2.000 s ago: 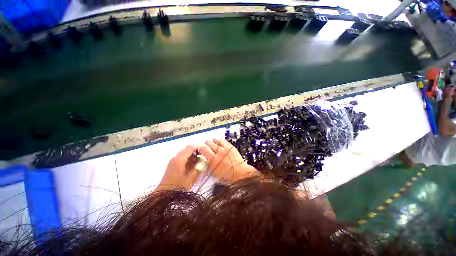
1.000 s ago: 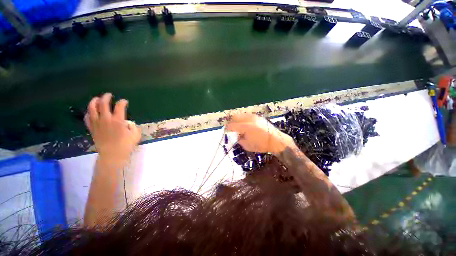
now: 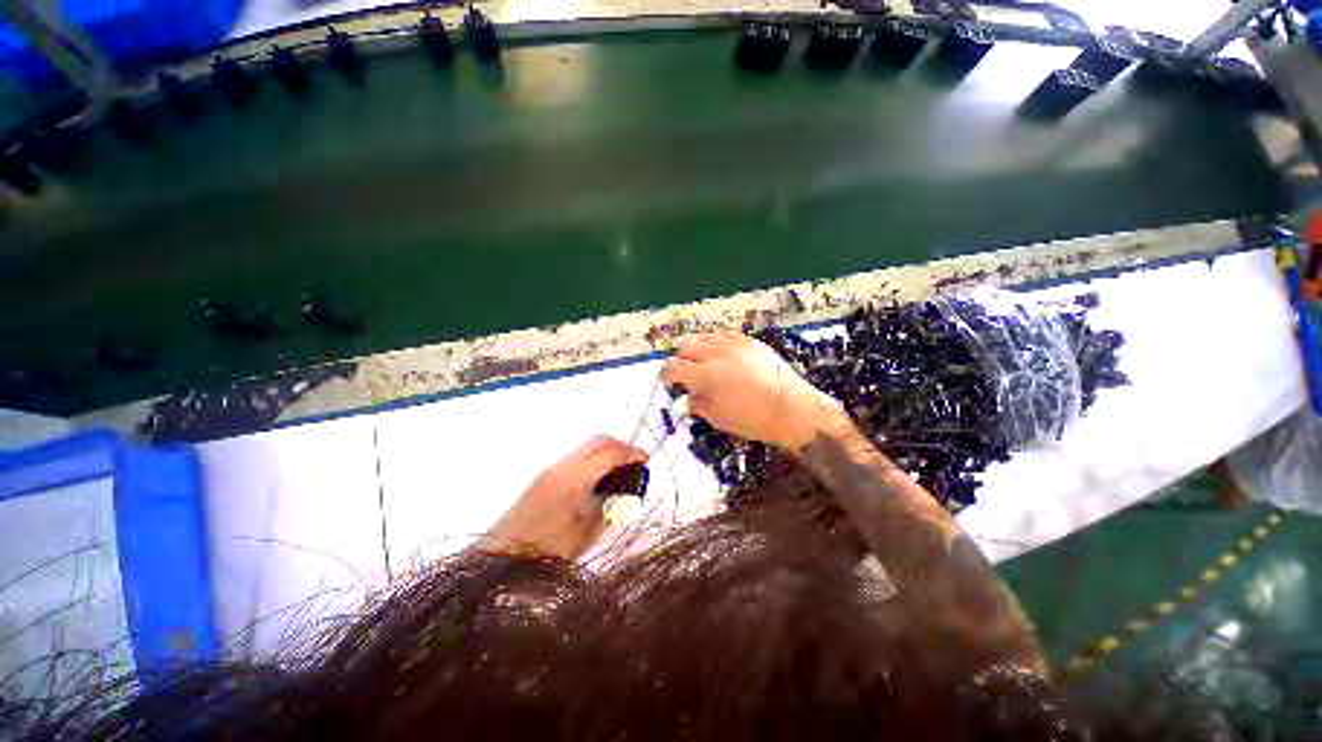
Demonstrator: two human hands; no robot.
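Note:
My left hand [image 3: 558, 500] is over the white tabletop, low in the middle, and holds a black housing [image 3: 624, 480] between thumb and fingers. Its wrist is hidden by hair. My right hand [image 3: 742, 389] is above and right of it, at the left edge of the heap of small parts [image 3: 913, 380]. Its fingertips are closed together near a small black part [image 3: 668, 420]; whether they grip it is too small to tell. A clear plastic bag [image 3: 1038, 370] lies over the right of the heap.
The green conveyor belt [image 3: 580, 189] runs beyond the pale edge rail [image 3: 580, 344]. Dark pieces stand along its far side, with black blocks [image 3: 834, 44] at right; a few dark pieces [image 3: 331, 313] lie near its near edge. A blue bin [image 3: 163, 544] is at left. Hair covers the bottom.
My left hand has come back from the belt to the tabletop with a black housing in it. A further dark piece shows on the belt where it was. My right hand stays by the heap.

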